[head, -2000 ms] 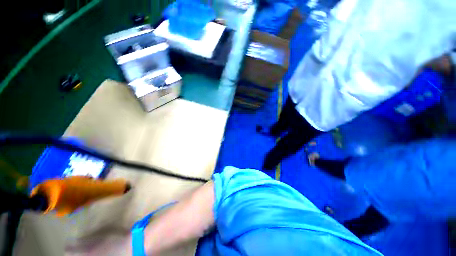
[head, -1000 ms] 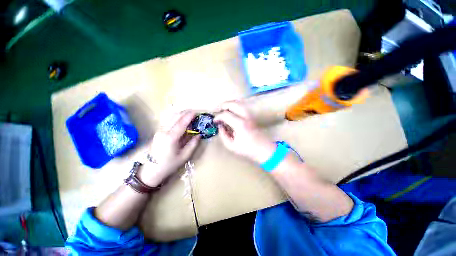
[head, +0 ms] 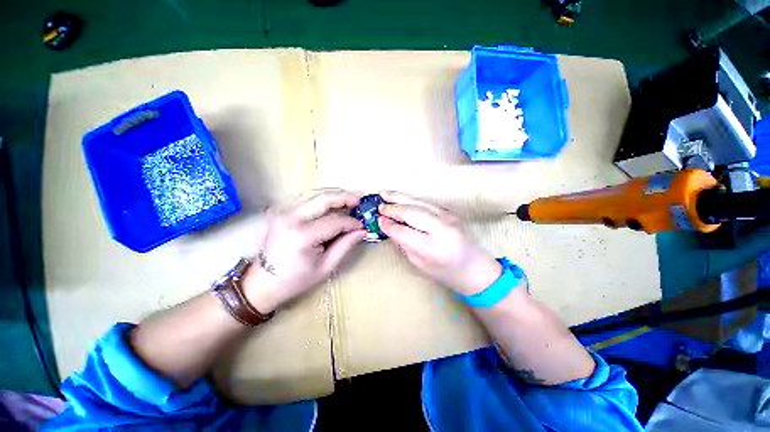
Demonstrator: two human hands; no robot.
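Observation:
A small round electronic unit [head: 370, 218], black with a green spot inside, is held over the middle of the cardboard sheet [head: 380, 110]. My left hand [head: 308, 245] grips its left side and wears a brown-strapped watch at the wrist. My right hand [head: 435, 245] has its fingers on the unit's right side and wears a light blue wristband. The fingers cover the unit's edges. The screw bin [head: 105, 181] with silver grains stands at left. The lighter blue bin [head: 544, 110] with white plastic parts stands at upper right.
The orange electric screwdriver [head: 612, 207] lies level at right, its thin bit pointing left near my right hand. A black and silver box [head: 718, 110] stands at the right edge. Other round units [head: 61, 30] sit on the green surface beyond the cardboard. A thick cable [head: 701, 310] runs at lower right.
The view has swung from the aisle and a person at the side back over the cardboard, and has levelled. Both hands stay on the unit, with the right fingers now closer against it.

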